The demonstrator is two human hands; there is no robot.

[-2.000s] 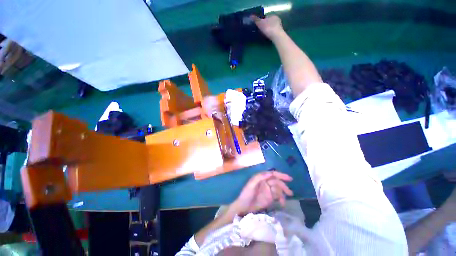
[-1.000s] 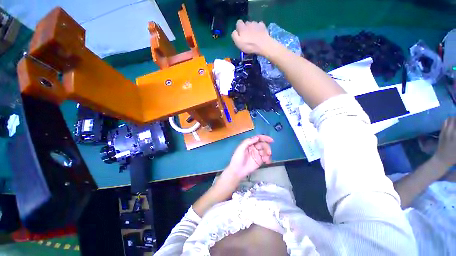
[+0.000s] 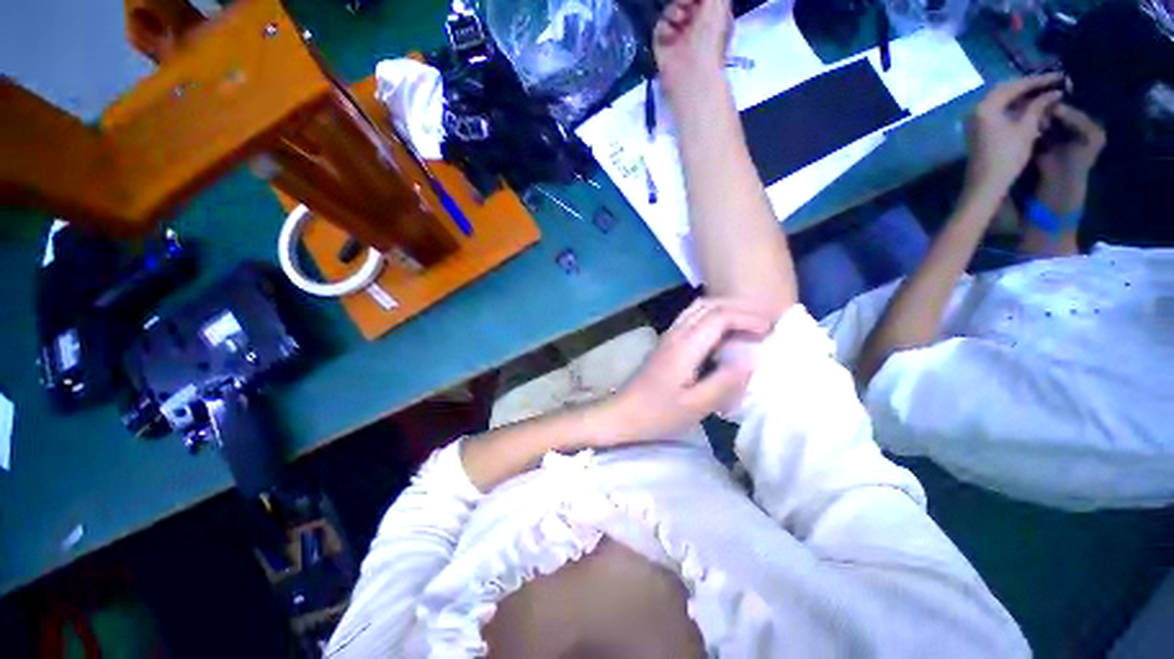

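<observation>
My left hand (image 3: 682, 373) lies on my right forearm by the rolled sleeve, its fingers loosely bent, holding no object. My right hand (image 3: 695, 39) is at the top edge over the papers, palm partly up, fingers loosely curled and apart, with nothing seen in it. The orange stand (image 3: 489, 232) is on the green bench at left, a white tape roll (image 3: 294, 258) on its base. A black camera unit (image 3: 219, 341) with a pale label lies left of it. Small black square parts (image 3: 567, 261) lie right of the base. A black adhesive sheet (image 3: 824, 119) lies on white paper.
A dark pile of small mouldings (image 3: 509, 142) and a clear plastic bag (image 3: 567, 45) are behind the stand. Another dark unit (image 3: 77, 309) is at far left. A low parts tray (image 3: 303, 554) is below the bench edge. Another person's arms (image 3: 959, 245) reach in at right.
The view has swung down and right. My right arm has drawn back from the black unit at the far side. My left hand has moved onto my right forearm.
</observation>
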